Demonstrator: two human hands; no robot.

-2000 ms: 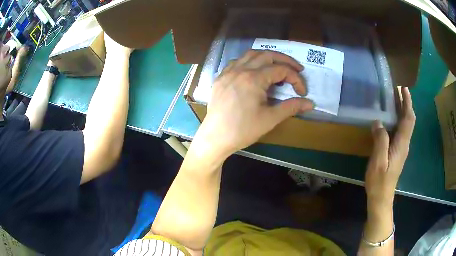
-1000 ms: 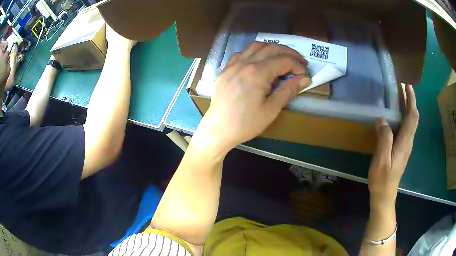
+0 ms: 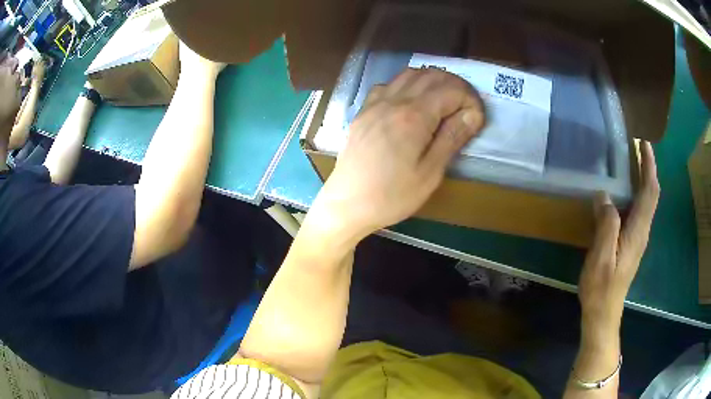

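An open brown carton [image 3: 507,209] sits tilted on the green bench in front of me, its flaps raised at the back. Inside, a pale foam rim [image 3: 538,183] surrounds grey-blue slabs under hazy film. A white leaflet [image 3: 507,128] with a QR code lies flat on top. My left hand [image 3: 417,144] is curled over the leaflet's left part; its fingertips are hidden, so I cannot tell if it pinches the paper. My right hand [image 3: 624,230] grips the carton's front right corner, with the thumb on the front and fingers along the side.
Another person's arm [image 3: 175,167] reaches to a closed carton [image 3: 139,66] on the green bench [image 3: 249,117] at the left. A further person's hand shows at the far left. Another carton [image 3: 700,218] stands at the right edge. The bench's metal front edge [image 3: 483,269] runs below my carton.
The leaflet's lower edge, folded up one second ago, now lies flat. My left hand has closed more into a fist. The carton shows slightly further right in the view.
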